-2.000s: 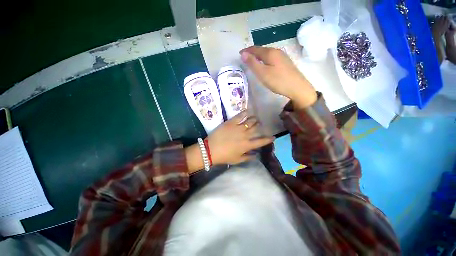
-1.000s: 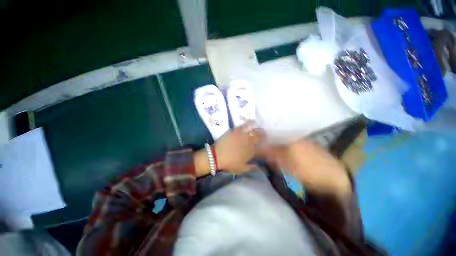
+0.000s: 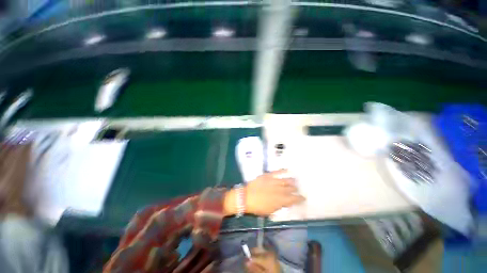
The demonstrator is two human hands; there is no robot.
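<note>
Two white handheld units lie side by side, wide ends away from me. The left unit (image 3: 249,154) shows most of its head; the right unit (image 3: 279,154) blends into the pale board. My left hand (image 3: 267,194) lies across their narrow ends and hides them; blur hides whether it grips them. My right hand (image 3: 262,262) is low at the bottom edge, over my lap, partly cut off. It pinches a small white piece (image 3: 245,250). A thin pale cord (image 3: 260,232) runs down towards it from the bench edge.
Metal parts (image 3: 414,160) lie on clear plastic at right, beside a white wad (image 3: 367,138) and blue bin (image 3: 467,138). A carton (image 3: 398,240) is below. Papers (image 3: 85,176) and a person's arm (image 3: 16,176) are left. A unit (image 3: 111,89) is on the green conveyor behind the post (image 3: 269,64).
The view has tilted up, showing the conveyor. My right hand has moved from beside the units down to my lap, with a small white piece in it. My left hand remains at the units' narrow ends.
</note>
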